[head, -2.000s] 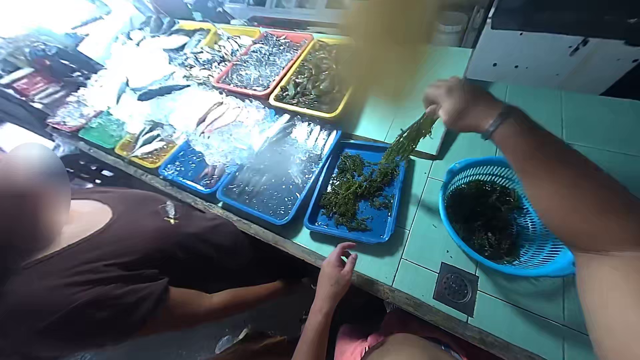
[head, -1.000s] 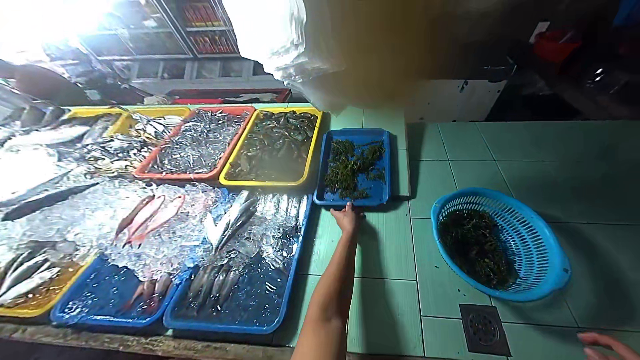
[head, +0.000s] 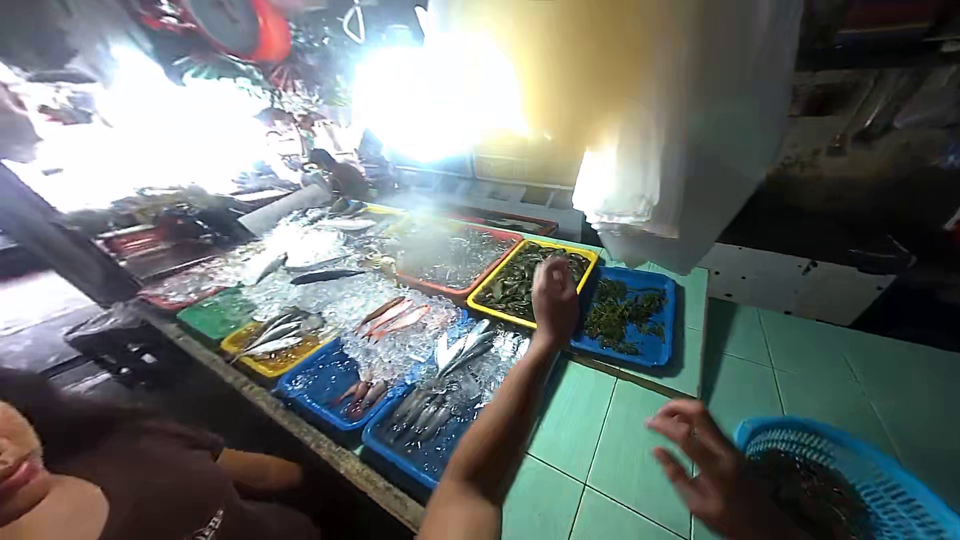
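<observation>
My left hand [head: 556, 300] is over the right edge of a yellow tray [head: 501, 318] of small dark seafood, fingers bent; whether it touches anything is hidden. Just right of it, a blue tray [head: 660, 355] holds green seaweed [head: 624, 315] on a raised tiled ledge. My right hand [head: 701, 469] hovers above the green tiles, fingers apart and empty, left of a blue plastic basket [head: 892, 480]. Dark seaweed [head: 806, 487] lies in that basket, partly behind the hand.
Fish trays and crushed ice [head: 397, 300] cover the counter to the left, including a red tray [head: 487, 279] and a blue tray [head: 416, 472]. Plastic bags [head: 637, 187] hang above the back edge. A person [head: 112, 457] stands at the lower left.
My left hand has moved off the front edge of the blue seaweed tray to the yellow tray. My right hand has come further into view. The view has swung left and up.
</observation>
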